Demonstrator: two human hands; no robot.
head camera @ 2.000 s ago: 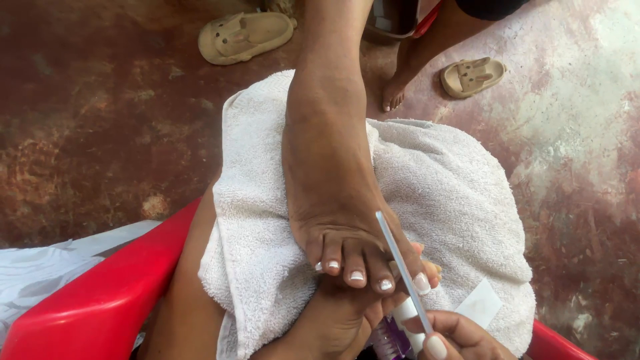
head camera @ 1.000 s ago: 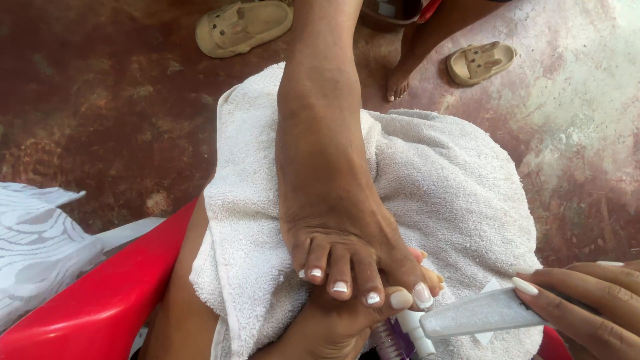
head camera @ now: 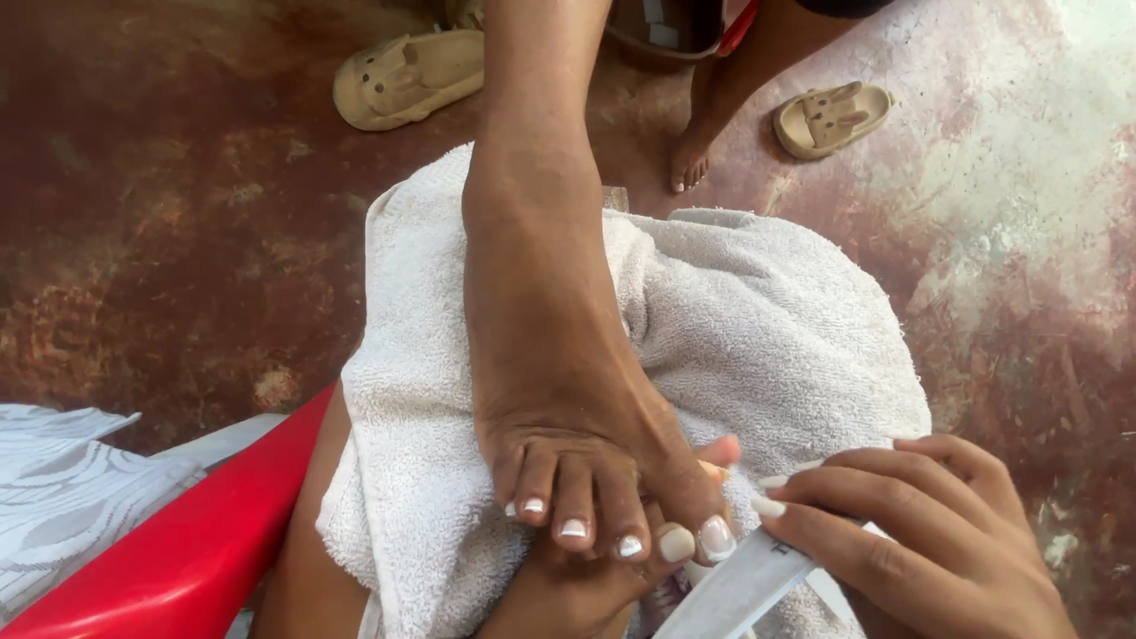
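Observation:
Another person's bare foot (head camera: pixel 559 328), its toenails painted white, rests over a white terry towel (head camera: pixel 781 337). My left hand (head camera: pixel 590 572) holds the foot from below at the toes, its thumb near the big toe; most of its fingers are hidden. My right hand (head camera: pixel 914 524) grips a grey-white nail file (head camera: pixel 737 586) between thumb and fingers, with one end of the file close to the big toe's nail. A purple-and-white item (head camera: pixel 666 596) is partly visible below the toes, behind the file.
A red plastic chair arm (head camera: pixel 204 524) lies at the lower left beside patterned white fabric (head camera: pixel 71 497). Tan slippers (head camera: pixel 413 75) (head camera: pixel 832 120) stand on the mottled floor. The person's other foot (head camera: pixel 690 164) and a brown basin (head camera: pixel 661 40) are beyond the towel.
My right hand has moved left toward the big toe since one second ago, and the file now points down from it. My left hand still holds the foot.

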